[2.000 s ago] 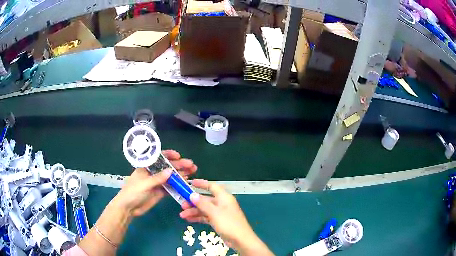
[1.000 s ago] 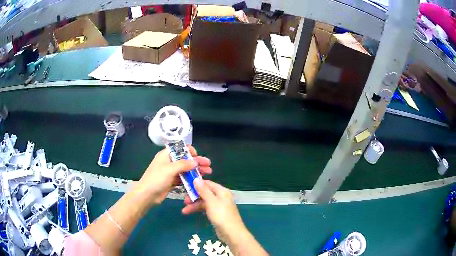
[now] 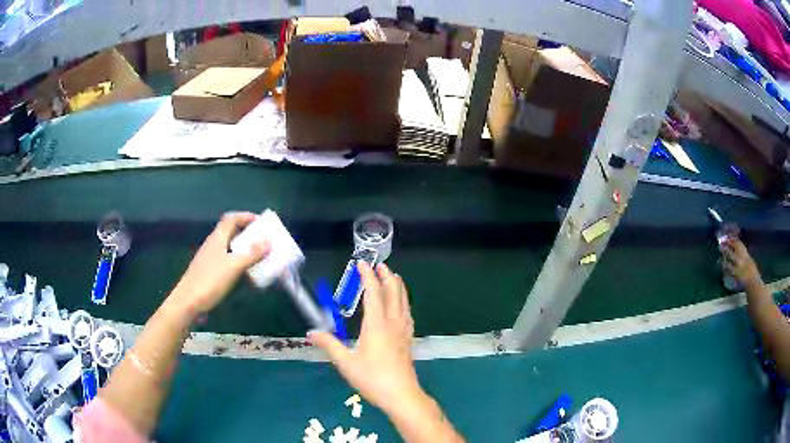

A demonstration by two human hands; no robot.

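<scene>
My left hand [image 3: 212, 266] grips the white drum head of a handheld fan [image 3: 270, 249] above the belt. Its blurred handle points down right. A blue battery [image 3: 333, 310] shows beside the handle, not lying in it. My right hand [image 3: 381, 339] has its fingers spread, with the thumb at the handle's lower end; no clear grip shows. Another fan [image 3: 373, 230] lies on the belt behind my right fingertips, a blue battery in its handle. Small cream pads [image 3: 345, 433] lie on the green bench at the bottom edge.
A white fan heap [image 3: 30, 372] is at left. Another fan [image 3: 111, 235] lies on the dark green belt [image 3: 485, 260]. A fan [image 3: 598, 419] with a blue battery beside it is at bottom right. A metal post [image 3: 598, 199] rises right of centre. Another person's hand [image 3: 741, 264] touches a fan at far right.
The held fan now shows its head side-on, with its battery out of the handle. A fan with its battery seated now lies near my right fingers. Another person's hand has appeared at right.
</scene>
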